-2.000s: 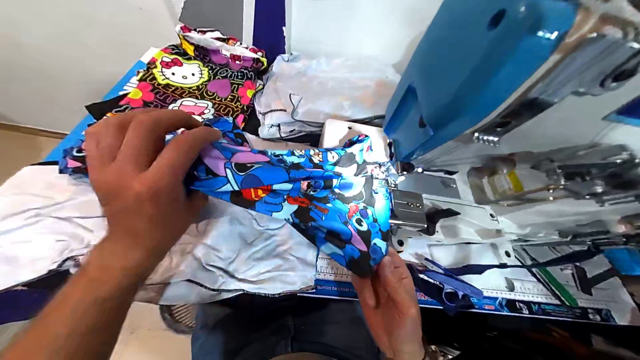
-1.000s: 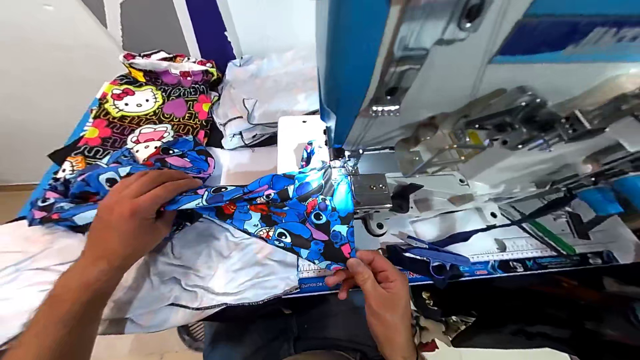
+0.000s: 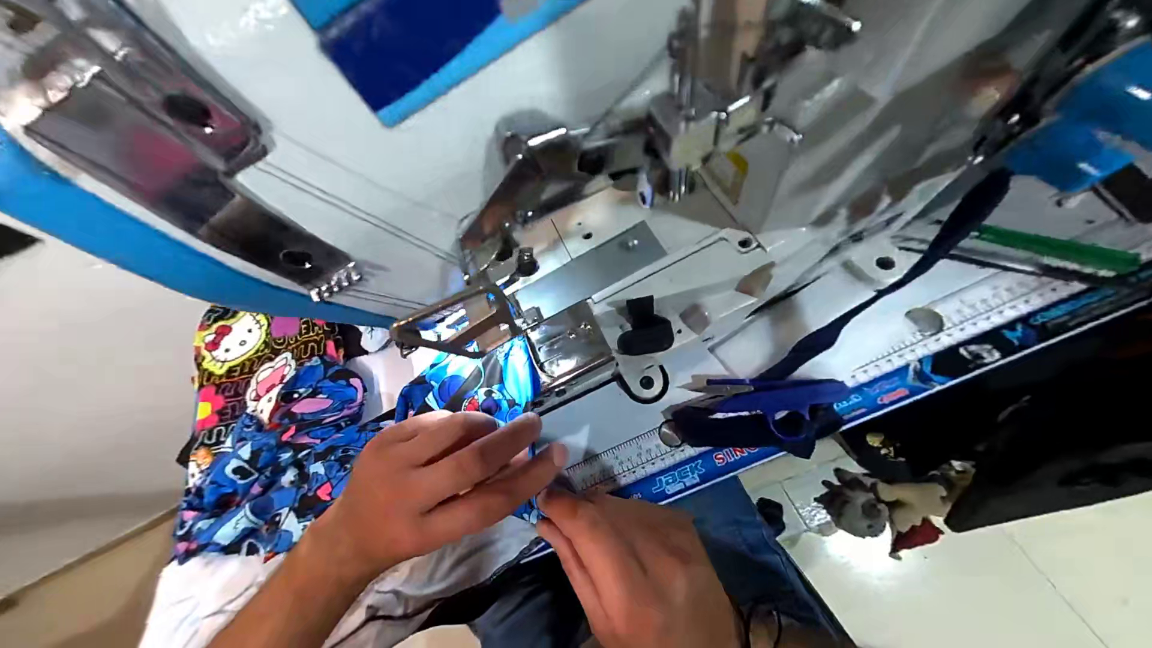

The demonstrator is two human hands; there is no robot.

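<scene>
Blue cartoon-print fabric (image 3: 486,382) lies beneath the presser foot area of the Jack sewing machine (image 3: 567,346), near its metal plate. My left hand (image 3: 441,477) rests over the fabric, fingers stretched toward the plate's front edge. Beside it my right hand (image 3: 630,558) pinches the near edge of the same fabric, its fingertips just below those of the left. Between and under the hands the fabric is largely hidden. More of the blue print is bunched left of my left hand, over black Hello Kitty fabric (image 3: 232,346).
Blue-handled thread snips (image 3: 765,396) and a dark fabric strip (image 3: 864,310) lie right of the plate. A printed ruler strip (image 3: 684,472) runs along the table's front edge. The machine's head (image 3: 360,180) overhangs the work. White fabric (image 3: 202,598) lies at the lower left.
My left hand has moved off the bunched fabric toward the machine's plate, close to my right hand. The view has turned and come much nearer to the machine.
</scene>
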